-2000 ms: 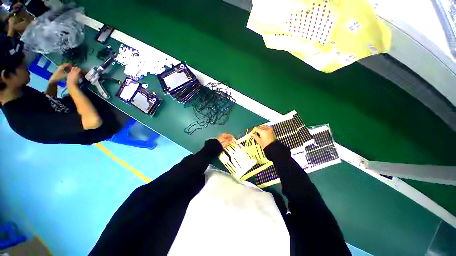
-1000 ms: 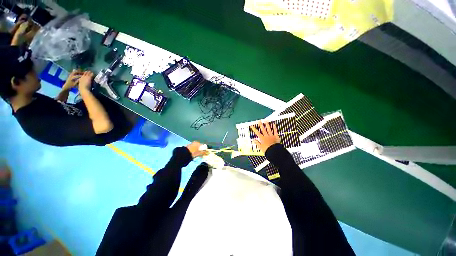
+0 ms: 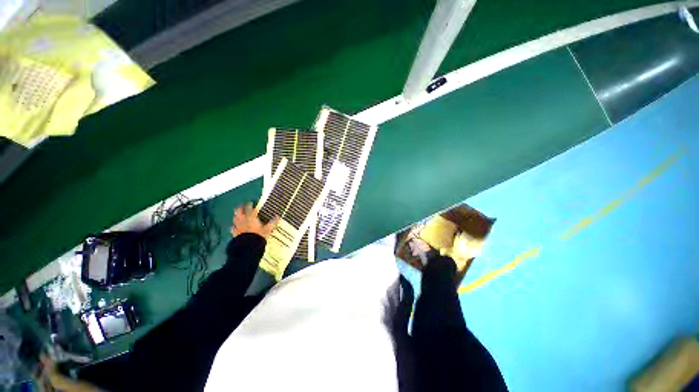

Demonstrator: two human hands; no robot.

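Observation:
Several overlapping adhesive strip sheets [image 3: 349, 145] with rows of short black bars lie on the green bench. The top sheet [image 3: 295, 187] is tilted, and its lower part is yellow with few bars. My left hand [image 3: 251, 222] rests at the left edge of this sheet, fingers apart, thumb side on the sheet. My right arm reaches down past the bench edge to an open brown cardboard box [image 3: 477, 222]. My right hand is hard to make out there among crumpled yellow and whitish material [image 3: 446, 232], and its grip cannot be told.
Tangled black cables [image 3: 191, 233] lie left of my left hand. Stacked housings [image 3: 116, 259] and another housing [image 3: 111, 323] are further left, near small white parts [image 3: 67, 289]. A grey post [image 3: 441, 42] stands behind the bench. A yellow sheet [image 3: 46, 84] hangs at upper left.
The view has swung right, bringing in the box. My right hand has left the sheets and gone down to the box. My left hand has moved onto the sheet edge; its yellow strips no longer show.

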